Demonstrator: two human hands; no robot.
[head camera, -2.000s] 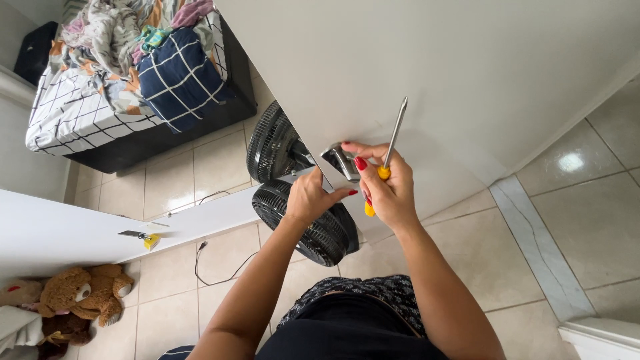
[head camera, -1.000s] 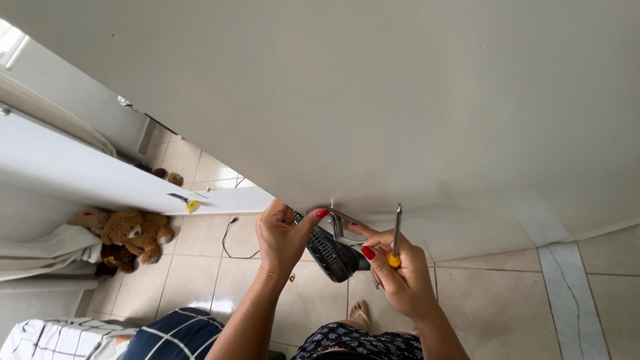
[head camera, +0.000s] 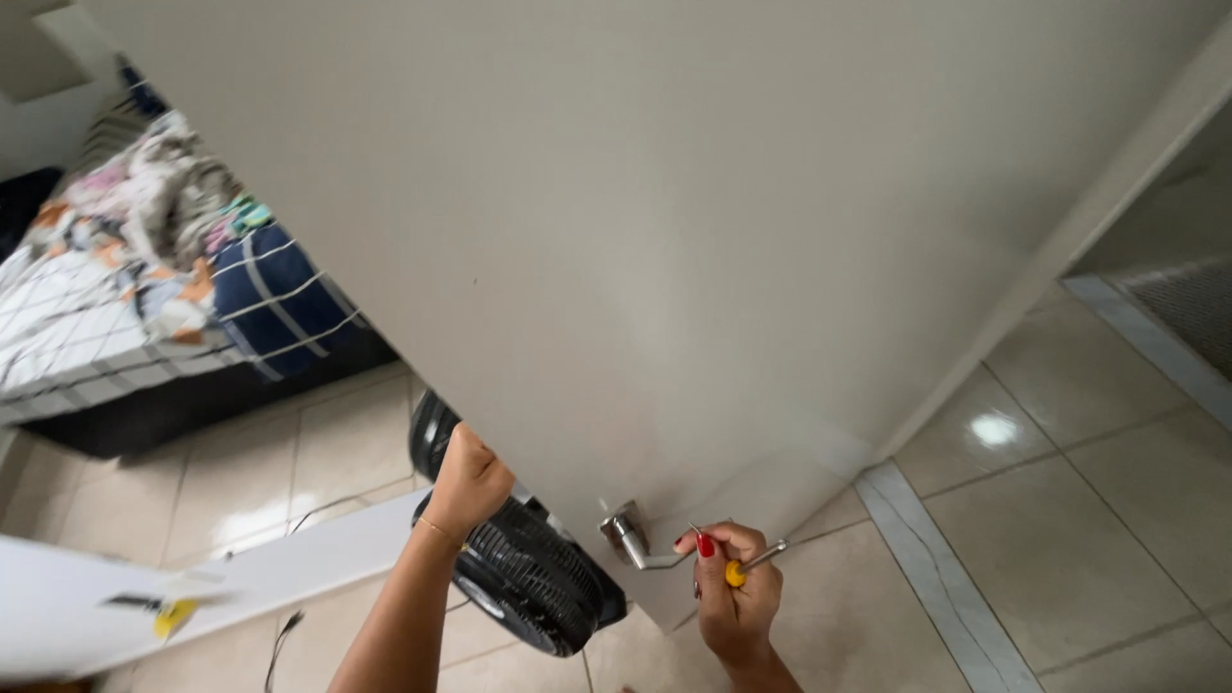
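Note:
A metal lever door handle sticks out from the white door near its edge. At the free end of the lever is my right hand, closed around a screwdriver with a yellow handle and a metal shaft; a thin metal piece also shows at its fingertips. My left hand is at the door's edge, its fingers curled out of sight on the far side, so what they hold is hidden.
A black fan stands behind the door's edge. Beyond lies a bed with rumpled cloths. A yellow item hangs at a white panel at lower left. A cable lies on the tiles. A marble threshold strip crosses the floor.
My left hand has left the handle and moved to the door's edge. My right hand, with the screwdriver, is now at the lever's end. The view has shifted widely.

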